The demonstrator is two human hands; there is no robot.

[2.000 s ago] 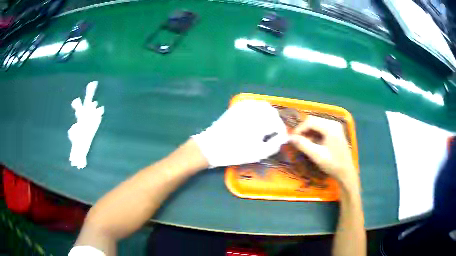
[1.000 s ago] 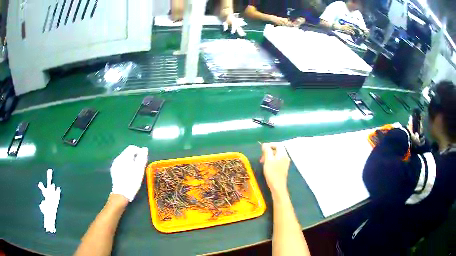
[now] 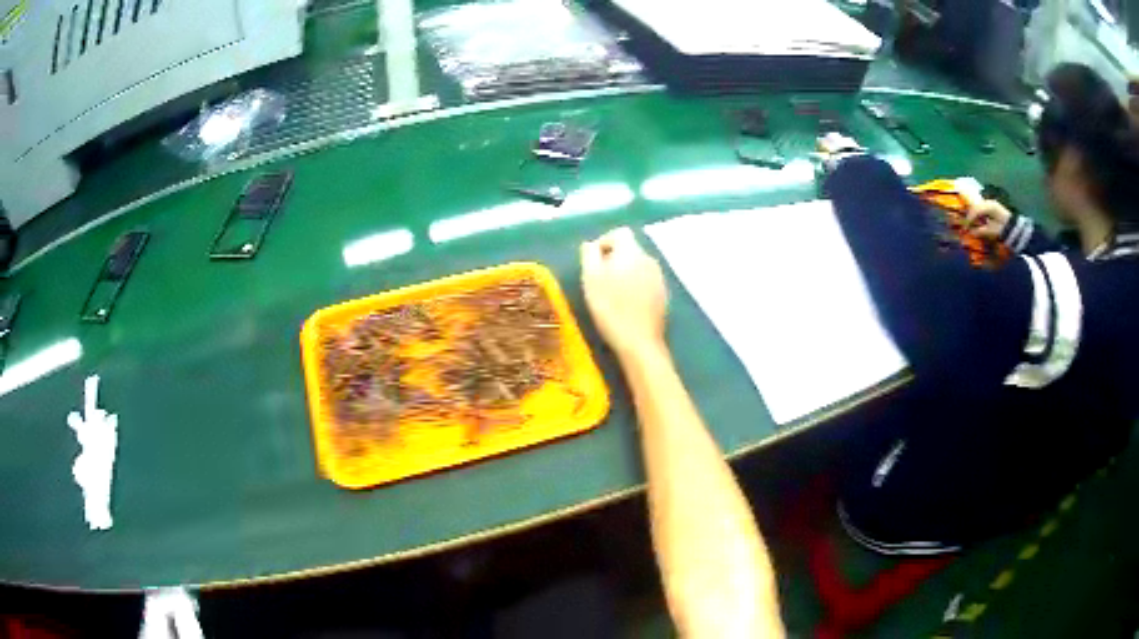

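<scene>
The orange tray (image 3: 327, 468) lies on the green surface with many thin dark and coppery parts (image 3: 500, 356) heaped loose in it. My bare right hand (image 3: 623, 285) is just right of the tray's upper right corner, fingers curled in; whether a small part is between them cannot be told. A white gloved shape, likely my left hand (image 3: 171, 613), shows below the bench edge at lower left, cut off by the picture's bottom; its fingers cannot be made out. Black phone frames lie beyond the tray, one (image 3: 254, 215) at upper left and another (image 3: 565, 144) at top centre.
A spare white glove (image 3: 94, 452) lies at far left. A white sheet (image 3: 781, 306) lies right of my hand. A person in a dark jacket (image 3: 962, 337) sits at right, one arm reaching over the surface towards phone frames. Clear plastic wrap and stacks stand beyond.
The view has swung right and down. My left hand has gone from beside the tray to the bottom edge. My right hand stays by the tray. The neighbour's arm now reaches over the green surface.
</scene>
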